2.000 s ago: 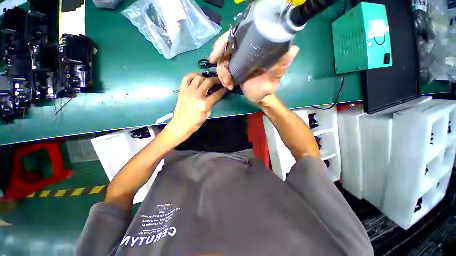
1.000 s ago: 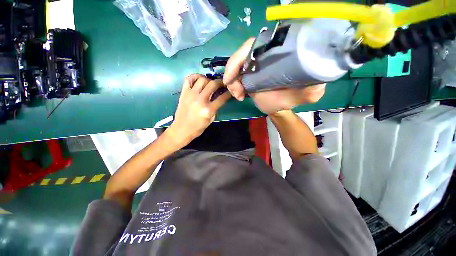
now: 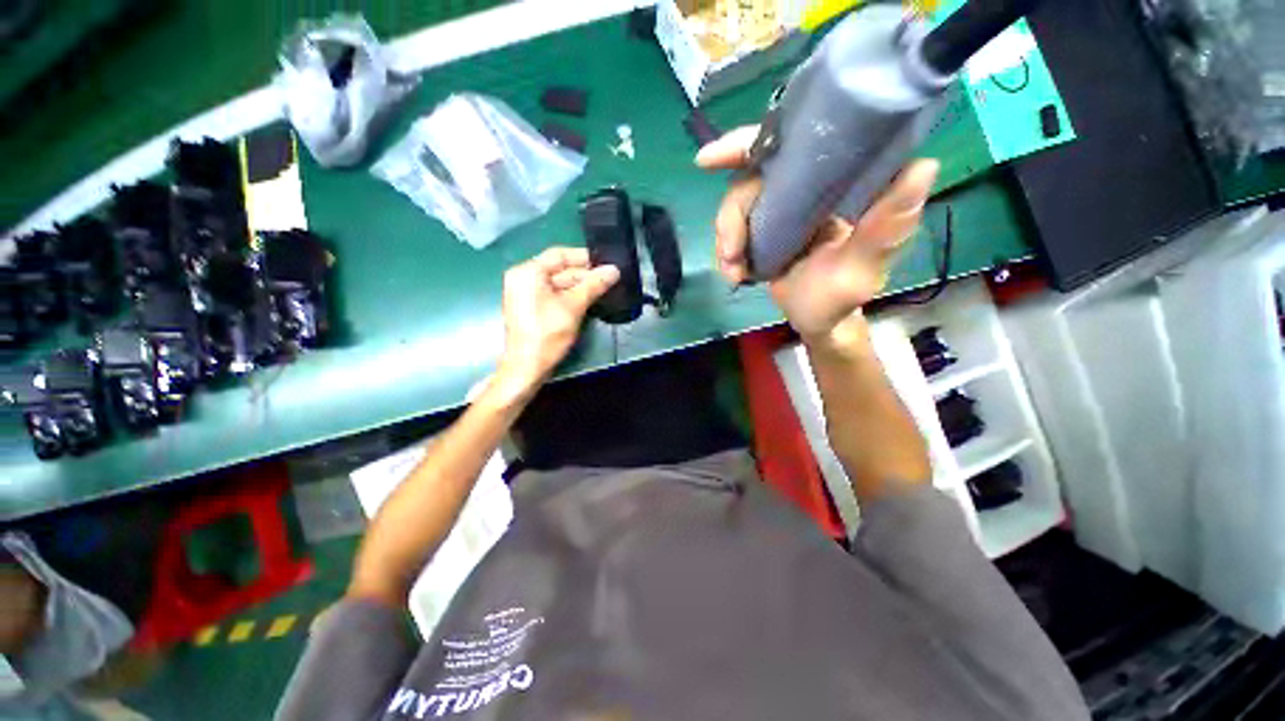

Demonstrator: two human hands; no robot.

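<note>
My left hand [image 3: 553, 307] pinches the lower left side of a black oblong device unit [image 3: 610, 242] on the green mat. A second black curved part [image 3: 661, 254] lies just right of it, with a thin wire near its lower end. My right hand [image 3: 824, 254] is wrapped around the grey electric screwdriver [image 3: 843, 134], which hangs from a yellow strap and black cord. The screwdriver is right of the unit and apart from it. Its tip is too small to make out.
Black housing units [image 3: 169, 303] stand in rows at left. A clear plastic bag [image 3: 482, 169], a greyish bag [image 3: 338, 92] and a small open carton [image 3: 726, 42] lie farther back. A green box [image 3: 1017, 99], black tray [image 3: 1113, 169] and foam trays [image 3: 986, 423] are at right.
The view has turned and shows more of the bench's back. The screwdriver and my right hand have moved right, off the unit, which now shows beside the second black part.
</note>
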